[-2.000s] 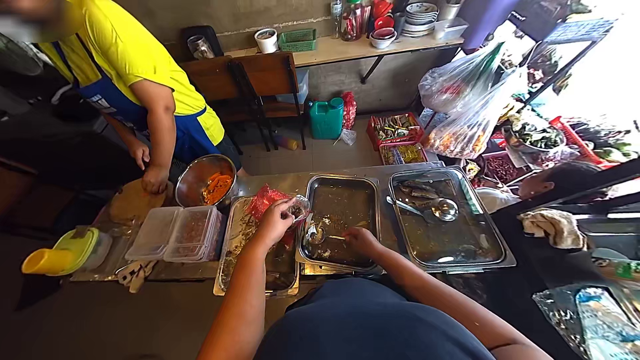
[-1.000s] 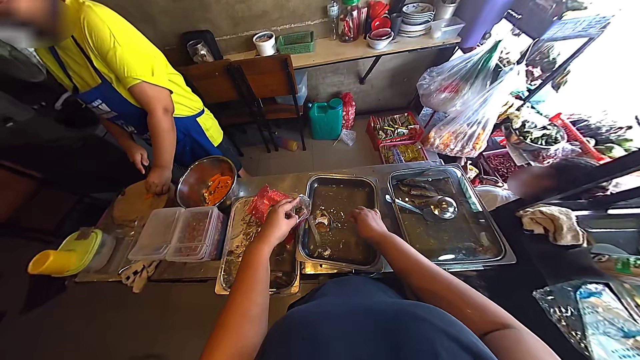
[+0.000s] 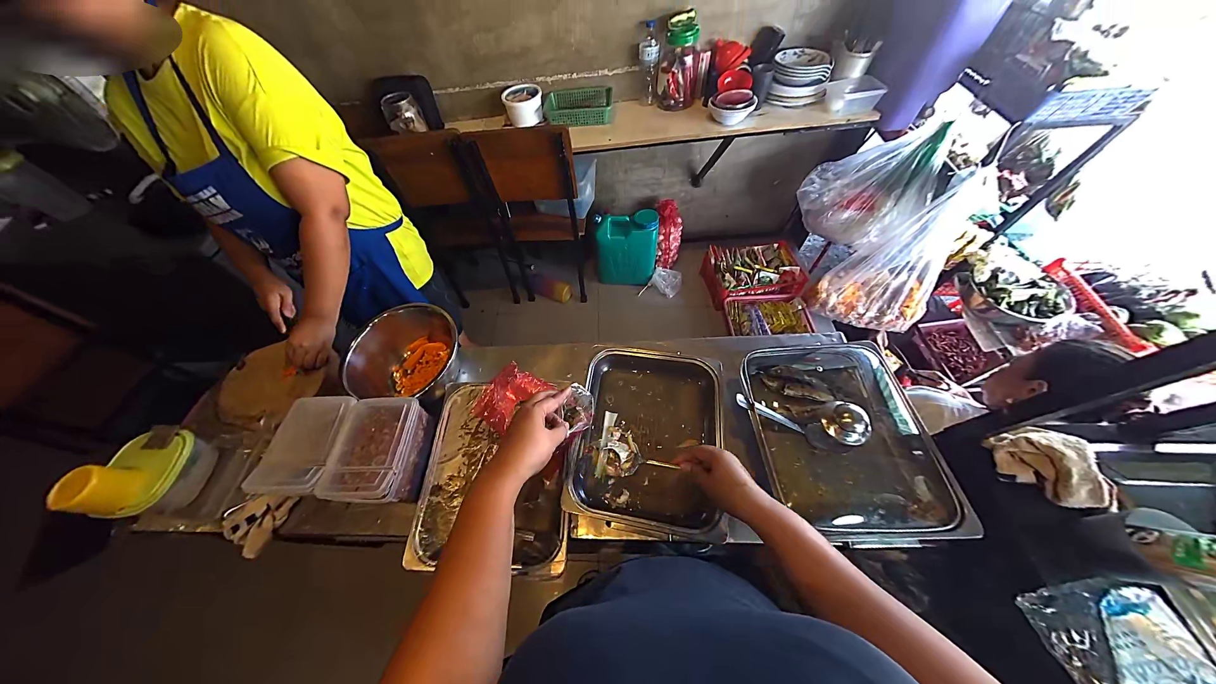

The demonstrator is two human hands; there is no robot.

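My left hand (image 3: 538, 432) holds a small clear plastic bag (image 3: 577, 410) with dark contents, above the seam between two metal trays. Beside that hand lies a red plastic bag (image 3: 505, 391), over the left metal tray (image 3: 425, 508), which has food scraps in it. My right hand (image 3: 718, 475) grips the handle of a metal spoon (image 3: 657, 464) above the middle metal tray (image 3: 653, 358). The spoon's bowl end, with food around it, is low in that tray at the left. Fish (image 3: 798, 388) and a ladle (image 3: 845, 424) lie in the right metal tray (image 3: 953, 499).
A co-worker (image 3: 275, 161) stands at the left, hands at a round cutting board (image 3: 249, 385). Near it are a steel bowl (image 3: 357, 366) of orange shreds and clear plastic containers (image 3: 366, 454). Filled plastic bags (image 3: 879, 256) hang beyond the right tray. A person's head (image 3: 1073, 375) is at the right.
Over the middle tray, my right hand has moved slightly toward me since a second ago, and the spoon handle shows again at its fingers. My left hand keeps the clear bag in about the same place.
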